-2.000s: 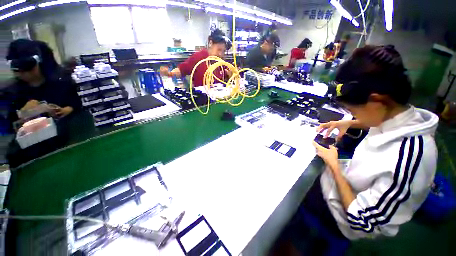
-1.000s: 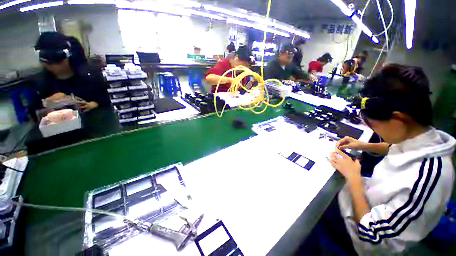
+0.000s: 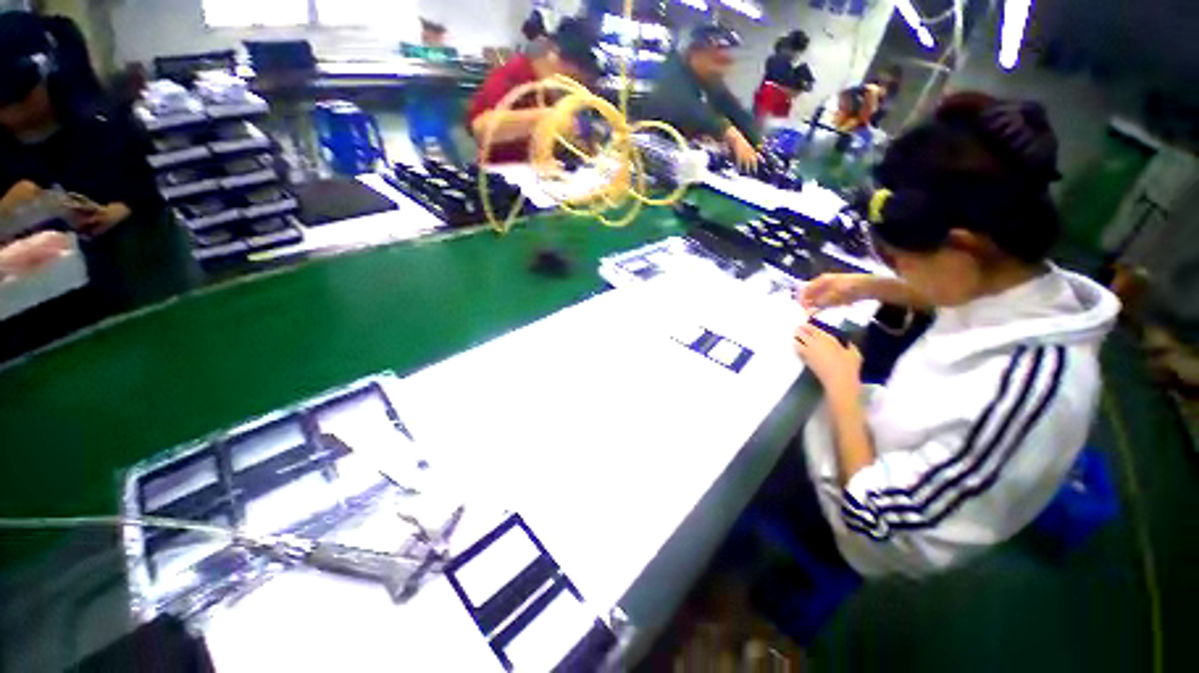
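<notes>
Neither of my hands is in view. Two black-framed panels [image 3: 510, 594] with clear windows lie on the white bench paper [image 3: 579, 394] near the bottom middle. A grey air blow gun [image 3: 375, 563] lies on its side just left of them, its pale hose running to the left edge. A clear blister tray [image 3: 250, 480] with black-framed panels in its pockets lies behind and left of the gun, which partly overlaps it. Another dark-framed panel [image 3: 718, 348] lies farther along the paper.
A coworker in a white striped hoodie [image 3: 973, 421] sits at the right, hands over the bench edge. A coiled yellow hose [image 3: 572, 151] hangs over the green bench top [image 3: 329, 309]. Stacked trays [image 3: 217, 171] stand at far left. A black mat corner [image 3: 138, 647] shows bottom left. More coworkers sit behind.
The view has swung and dipped, so the whole bench sits differently in the picture and more of the near panels shows. The hoodie coworker's hands have shifted. The blow gun has not visibly moved on the bench.
</notes>
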